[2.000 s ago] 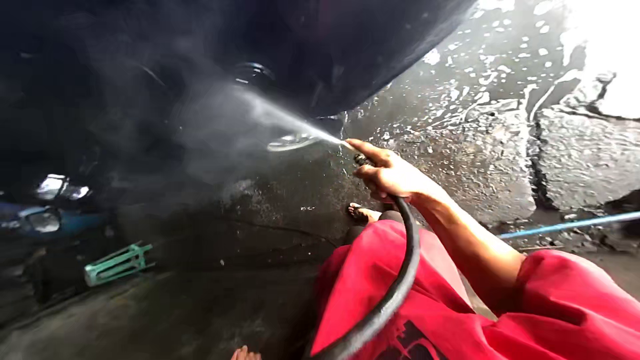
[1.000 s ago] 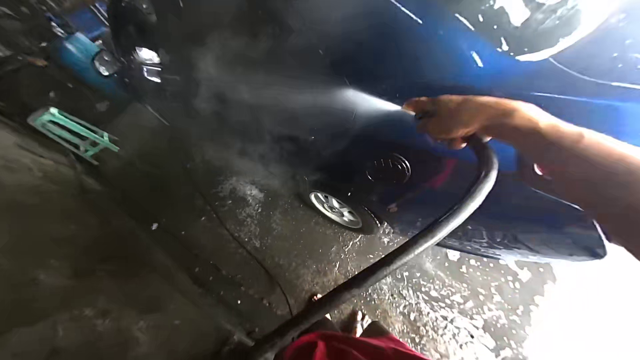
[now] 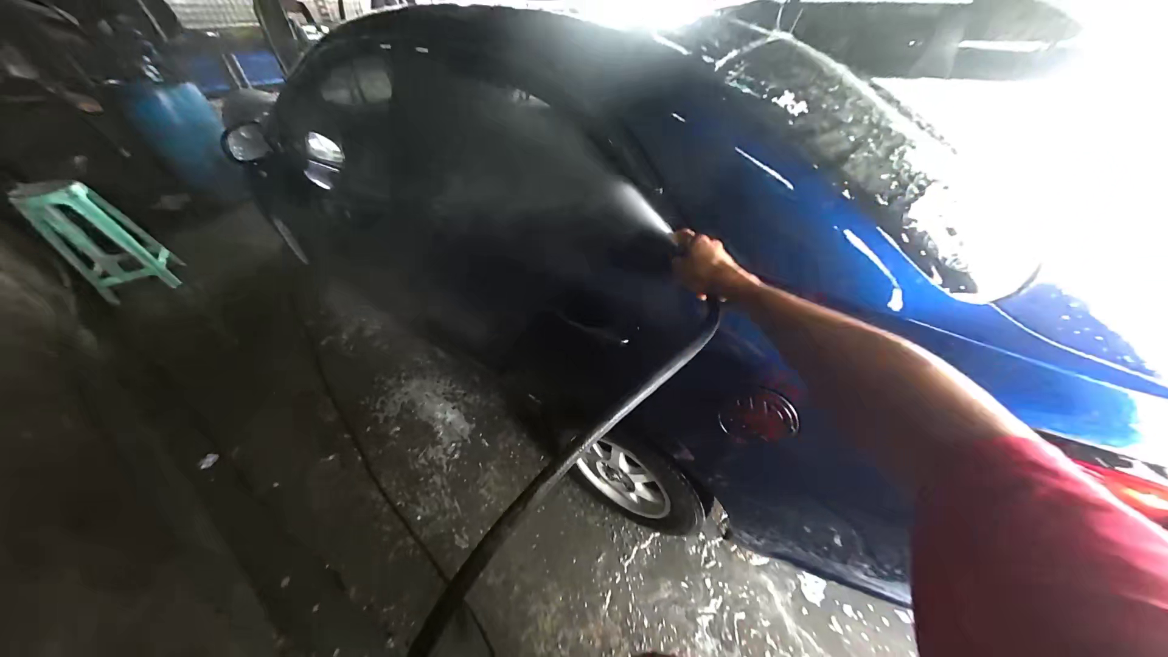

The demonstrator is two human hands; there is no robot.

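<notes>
My right hand (image 3: pixel 710 266) is closed around the end of a black rubber hose (image 3: pixel 598 433), with my arm stretched out over the side of a dark blue car (image 3: pixel 766 210). A white spray of water (image 3: pixel 644 208) leaves the hose end toward the upper left, against the car's side windows. From my hand the hose curves down to the bottom edge, passing in front of the rear wheel (image 3: pixel 625 479). Below my forearm is the car's round fuel flap (image 3: pixel 759 415). My left hand is out of the view.
A green plastic stool (image 3: pixel 96 235) stands at the left, near a blue plastic drum (image 3: pixel 178 128). The car's side mirror (image 3: pixel 246 143) juts out toward the drum. A thin dark cable (image 3: pixel 365 456) runs over the wet concrete floor (image 3: pixel 310 566).
Two seconds ago the spray was low by the car's wheel; now my right hand holds the hose up at the side windows. The view has swung up, showing much more of the car.
</notes>
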